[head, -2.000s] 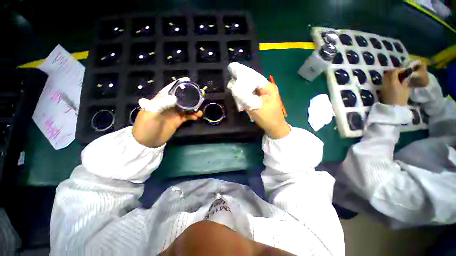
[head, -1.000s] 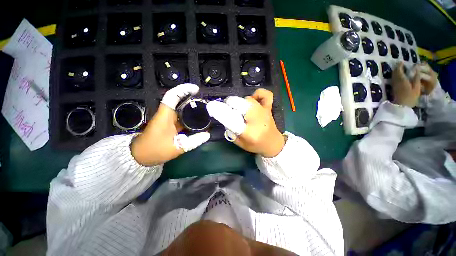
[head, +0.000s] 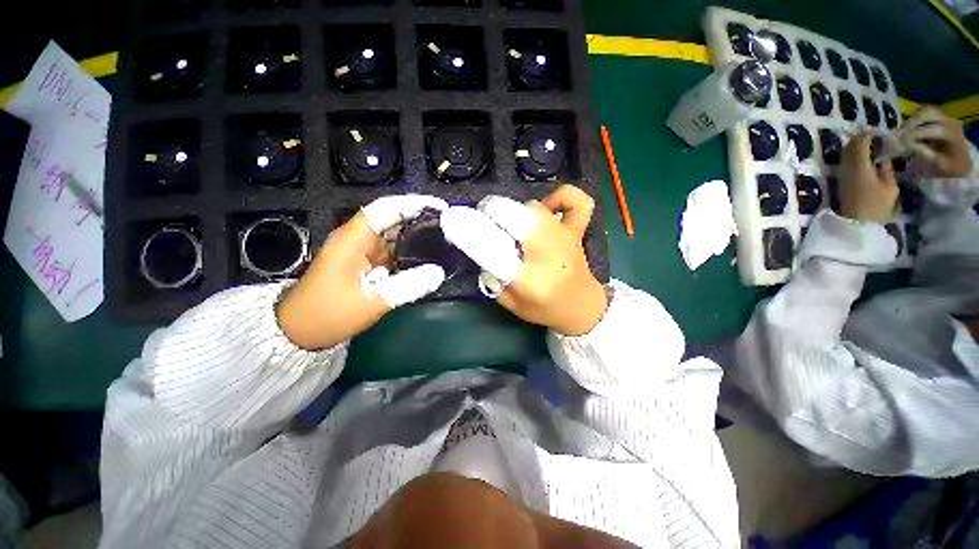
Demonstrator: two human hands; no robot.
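Note:
My left hand (head: 349,263), with white finger cots, grips a round dark watch unit (head: 421,245) between thumb and fingers, over the front row of the black foam tray (head: 311,198). My right hand (head: 542,257), also in white cots, has its covered fingertips against the unit's right side and hides that part. Whether it holds a cloth, I cannot tell. Two units with silver rings (head: 172,257) sit in the front-row pockets at the left. Units with dark faces and small yellow marks (head: 462,150) fill the visible pockets behind.
An orange stick (head: 617,180) lies right of the tray. Beyond it are a crumpled white wipe (head: 706,225), a pale bottle (head: 711,107) and a white tray (head: 751,263) where another person's hands work. A handwritten sheet (head: 54,182) lies at the left.
The view has moved closer over the tray since two seconds ago. My right hand has come from the right to the unit. Since one second ago, the unit has tilted and its face looks darker.

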